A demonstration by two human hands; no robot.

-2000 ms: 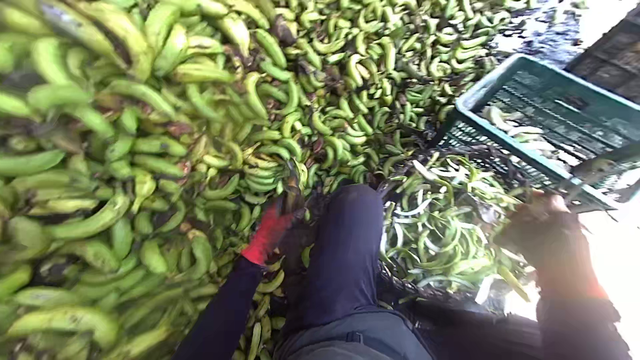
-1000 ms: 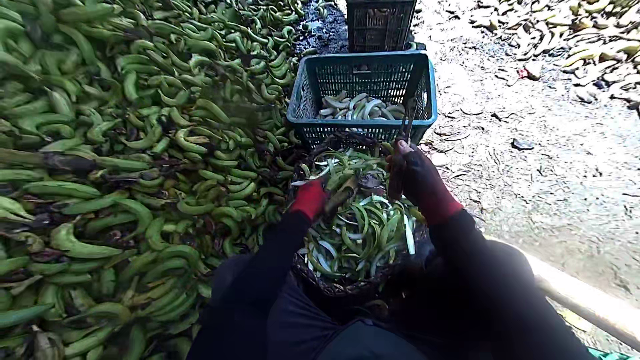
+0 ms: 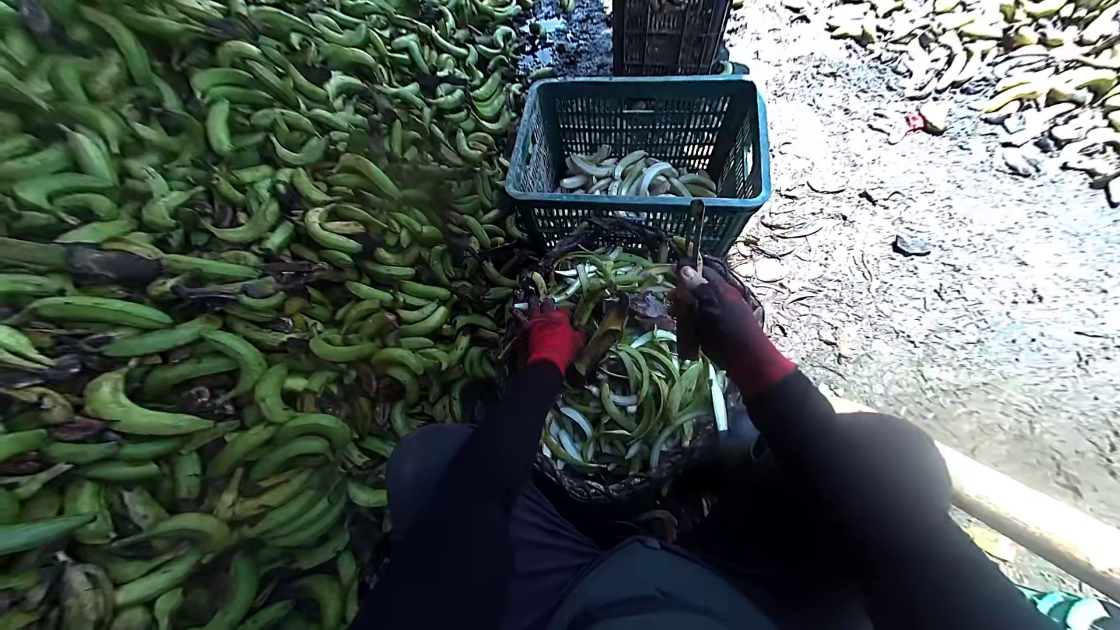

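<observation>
Between my knees stands a dark woven basket [image 3: 604, 486] full of green and white peels [image 3: 647, 394]. My left hand [image 3: 551, 337], in a red and dark glove, is at the basket's left side; its fingertips are dark and I cannot tell whether they hold anything. My right hand [image 3: 722, 319], in a similar glove with the thumb tip bare, grips a knife [image 3: 694, 236] upright over the basket's right side. A brownish stalk-like piece [image 3: 604, 337] lies between the hands. Just beyond, a green plastic crate [image 3: 637, 200] holds peeled pale plantains [image 3: 634, 173].
Green plantains [image 3: 149, 411] are heaped all over the left. A dark crate [image 3: 669, 39] stands behind the green one. Pale pieces [image 3: 1050, 70] lie on the muddy ground [image 3: 919, 245] at upper right. A light pole [image 3: 1024, 516] runs beside my right knee.
The view has swung right from the plantain heap. My left hand, over the heap two seconds ago, is now at the peel basket. My right hand remains by the basket.
</observation>
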